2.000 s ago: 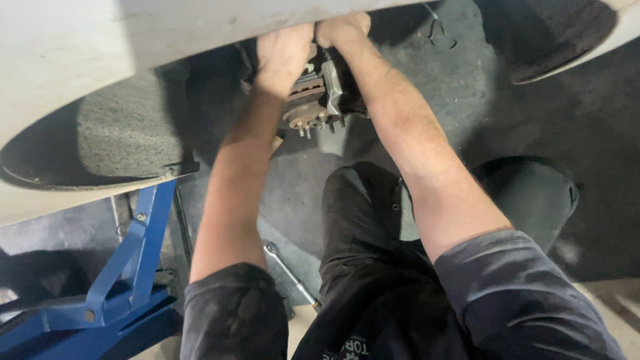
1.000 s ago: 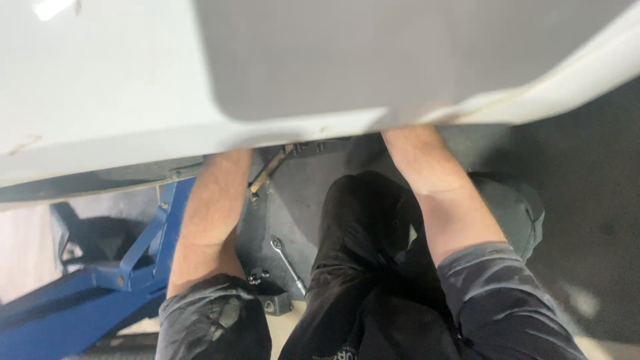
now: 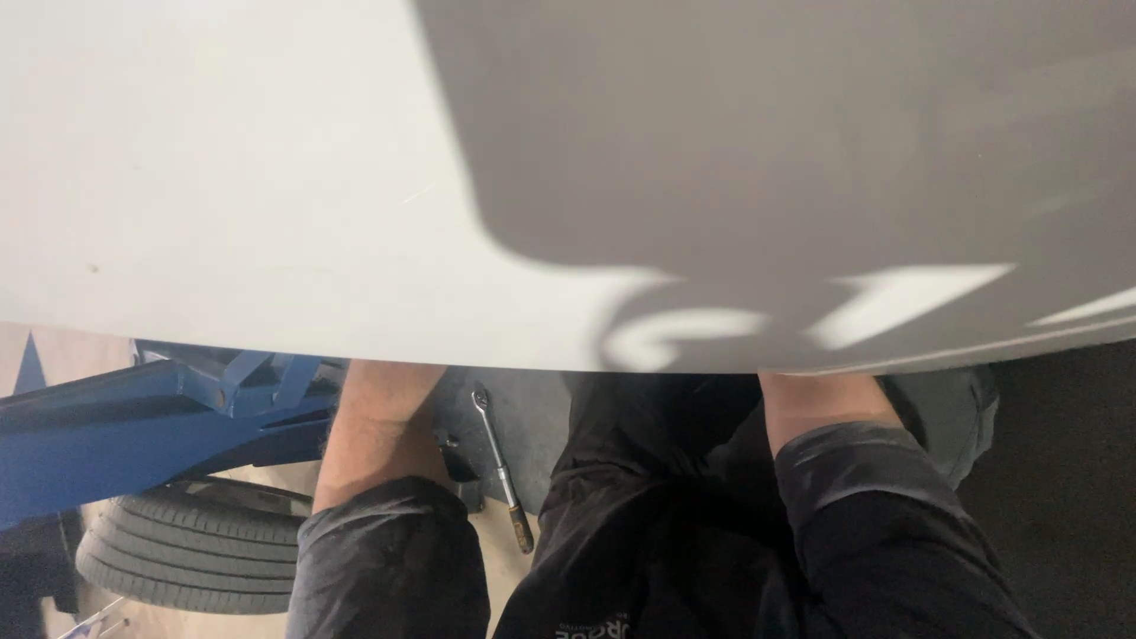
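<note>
A white car body panel (image 3: 266,222) fills the upper part of the view and hides both of my hands. Only my forearms show below its edge, the left one reaching under it beside the blue lift arm, the right one farther right. What either hand holds or touches cannot be seen. On the floor between my left forearm and my leg lies a ratchet wrench (image 3: 502,470) with a dark and yellow handle. The wheel area is hidden behind the panel.
A blue steel lift arm (image 3: 106,444) extends from the left edge to my left forearm. Beneath it a car tyre (image 3: 191,550) lies on the floor. A small dark object (image 3: 461,475) is beside the ratchet.
The view has moved in over the panel. My hands, seen at the brake disc and hub two seconds ago, are now hidden beneath the panel, as is the hub.
</note>
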